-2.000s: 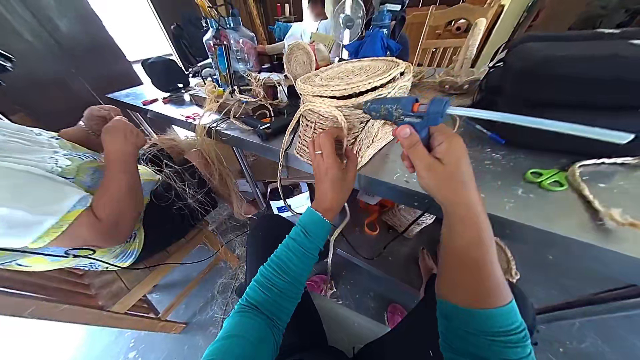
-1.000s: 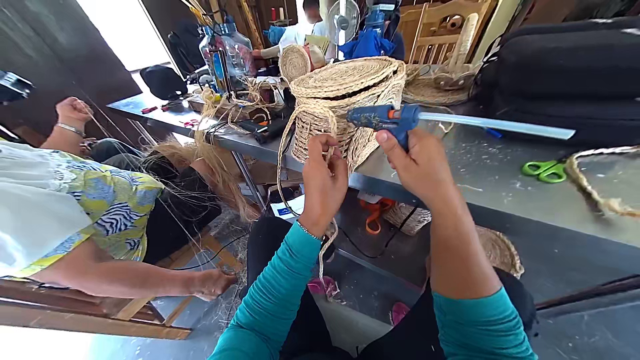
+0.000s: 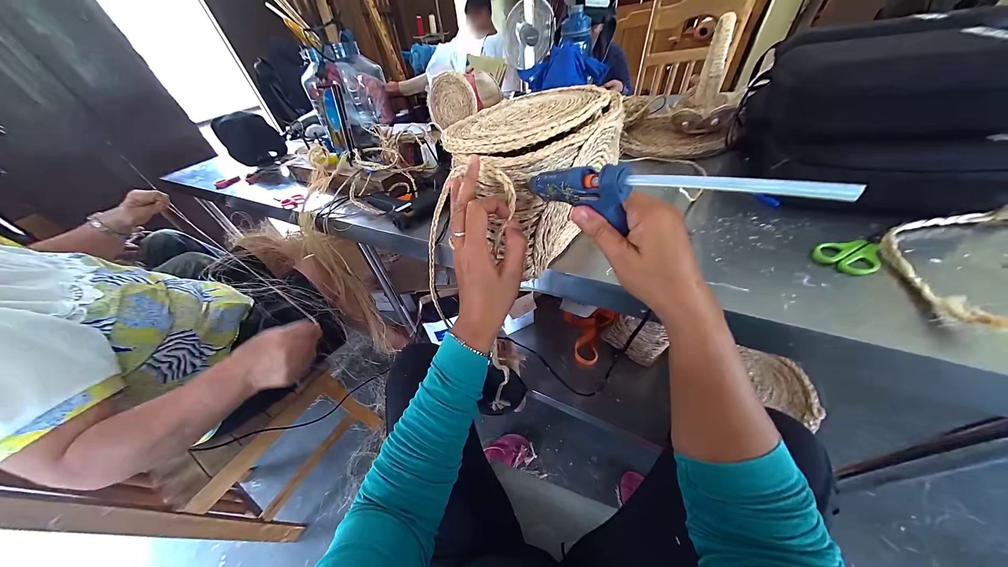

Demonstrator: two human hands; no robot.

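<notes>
A lidded basket of braided natural fibre (image 3: 583,150) stands at the table's near edge. My left hand (image 3: 487,244) is up against its front left side, fingers partly spread, at a loop of braided cord (image 3: 435,252) that hangs down from the basket. Whether the fingertips pinch the cord cannot be made out. In my right hand (image 3: 650,244) is a blue hot glue gun (image 3: 579,187), its nozzle pointing left at the basket's side just right of my left fingers. A long clear glue stick (image 3: 748,187) sticks out of its back.
Green-handled scissors (image 3: 846,256) and a braided rope (image 3: 929,291) lie on the metal table (image 3: 756,291) at right, before a black bag (image 3: 874,118). Cords and tools lie at left. A co-worker's hand (image 3: 279,354) handles loose fibres (image 3: 339,276). Other people sit behind the table.
The glue gun has stayed in my right hand beside the basket. My left hand's fingers have shifted at the basket's side. The co-worker's hands, together two seconds ago, are now apart.
</notes>
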